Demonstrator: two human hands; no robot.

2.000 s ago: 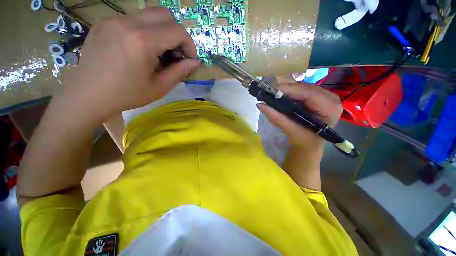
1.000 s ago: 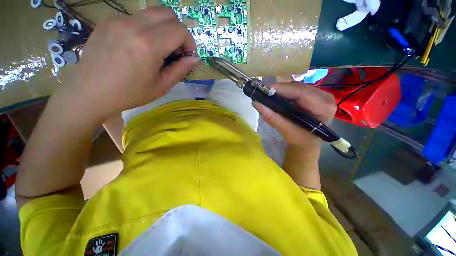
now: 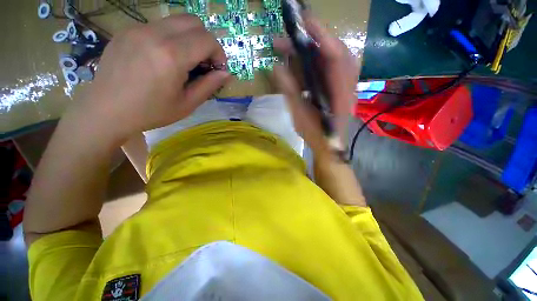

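Note:
My left hand (image 3: 162, 73) is at the near edge of the green PCB panel (image 3: 238, 44), thumb and forefinger pinched on dark thin lead wires (image 3: 200, 70). My right hand (image 3: 324, 76), blurred, holds the black soldering iron (image 3: 309, 62) over the panel's right side. The iron points up and away, and its tip is out of the picture at the top. A bundle of wired components (image 3: 73, 56) with white rings lies left of my left hand. My right hand and the iron hide part of the panel's right edge.
The panel lies on shiny film-covered cardboard (image 3: 29, 76). A white glove (image 3: 412, 17), a blue-handled tool (image 3: 464, 44) and a dark cluttered holder (image 3: 500, 29) are on the green bench at right. The iron's black cable (image 3: 400, 94) hangs past the bench edge over a red stool (image 3: 436, 117).
My right hand has moved up and left with the iron, turning it steeper and taking its tip away from the panel's near edge. My left hand stays almost still. The panel has shifted slightly left.

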